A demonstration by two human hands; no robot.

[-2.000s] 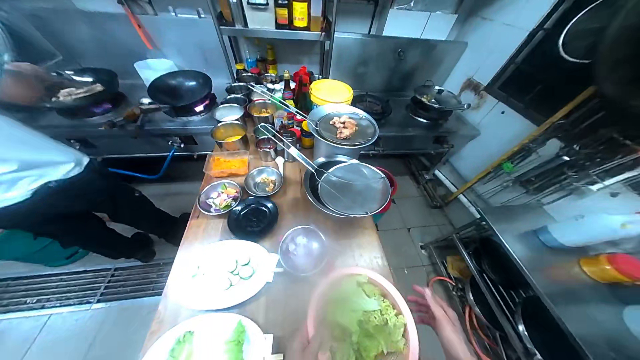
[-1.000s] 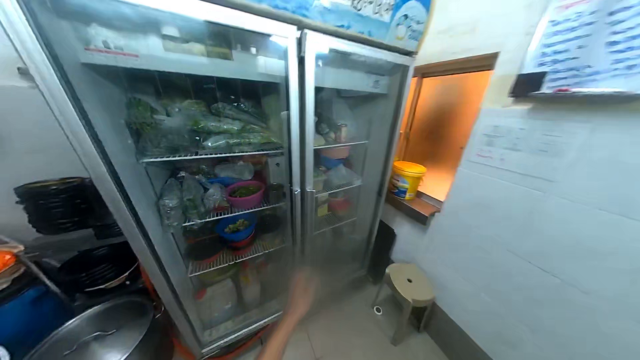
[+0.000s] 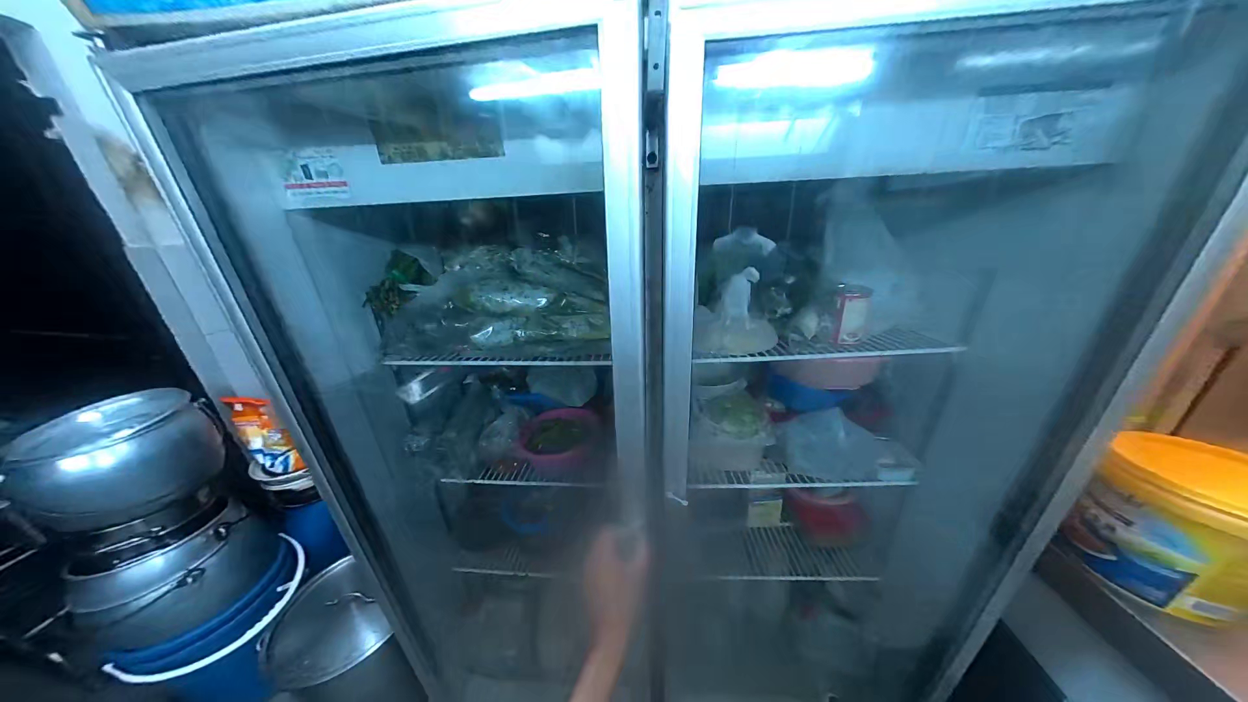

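Observation:
My left hand [image 3: 614, 580] is raised at the lower middle of the head view, its forearm coming up from the bottom edge. The fingers are at the inner metal edge of the left glass door [image 3: 626, 292] of an upright two-door refrigerator. Motion blur hides whether they grip it. Both doors look closed. Behind the left glass lie bagged leafy vegetables [image 3: 526, 297] and a pink bowl of greens [image 3: 558, 439]. Behind the right glass are a tied plastic bag [image 3: 739, 317], a can [image 3: 851, 312] and a red bowl [image 3: 827, 517]. My right hand is not in view.
Stacked metal pots [image 3: 112, 463] and a blue bucket [image 3: 210, 643] stand at the left. Beside them is a large lidded metal pot [image 3: 331, 624]. A yellow lidded tub [image 3: 1165, 526] sits on a ledge [image 3: 1121, 624] at the right.
The view has swung from the counter, where my hands were by a bowl of lettuce, to the refrigerator, now closer. My left hand has come to the left door's inner edge.

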